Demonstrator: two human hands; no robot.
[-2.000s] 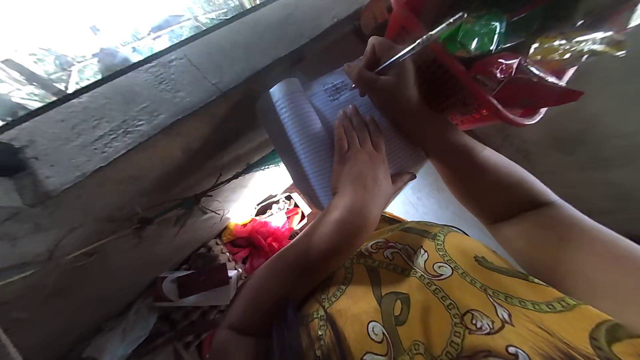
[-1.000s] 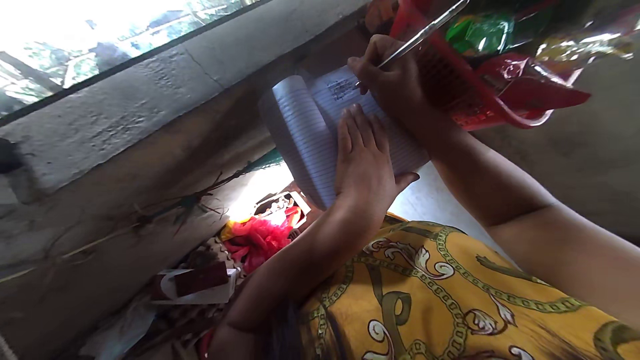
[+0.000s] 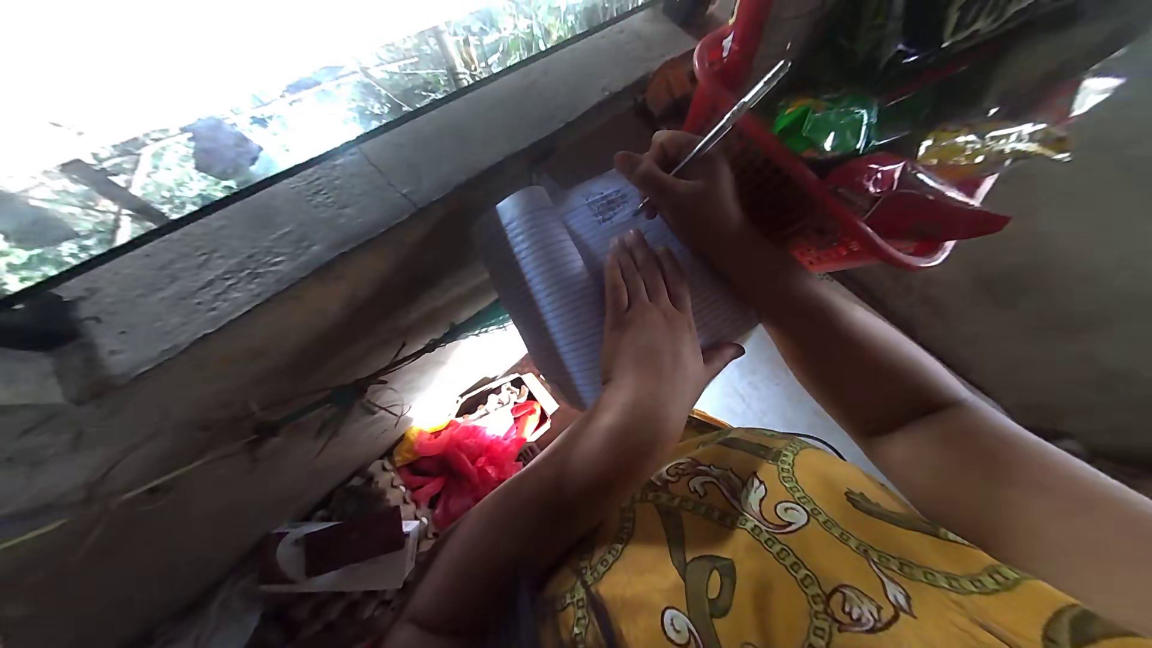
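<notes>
A ruled notebook (image 3: 558,288) lies open and slanted below the window sill, its left page curled up. Handwriting covers a small patch near the top of the right page. My left hand (image 3: 652,315) rests flat on that page, fingers together and thumb out to the right. Above it, my right hand (image 3: 688,184) grips a slim silvery pen (image 3: 738,108), whose tip is at the page beside the writing. The surface under the notebook is mostly hidden.
A red plastic basket (image 3: 810,211) with shiny packets stands right of the notebook. At lower left are red plastic bags (image 3: 463,463), a box (image 3: 337,553) and egg trays (image 3: 387,486). A concrete sill (image 3: 270,234) and dry twigs (image 3: 351,391) run along the left.
The pen and my right hand have shifted slightly over the page. My left hand stays flat on the notebook.
</notes>
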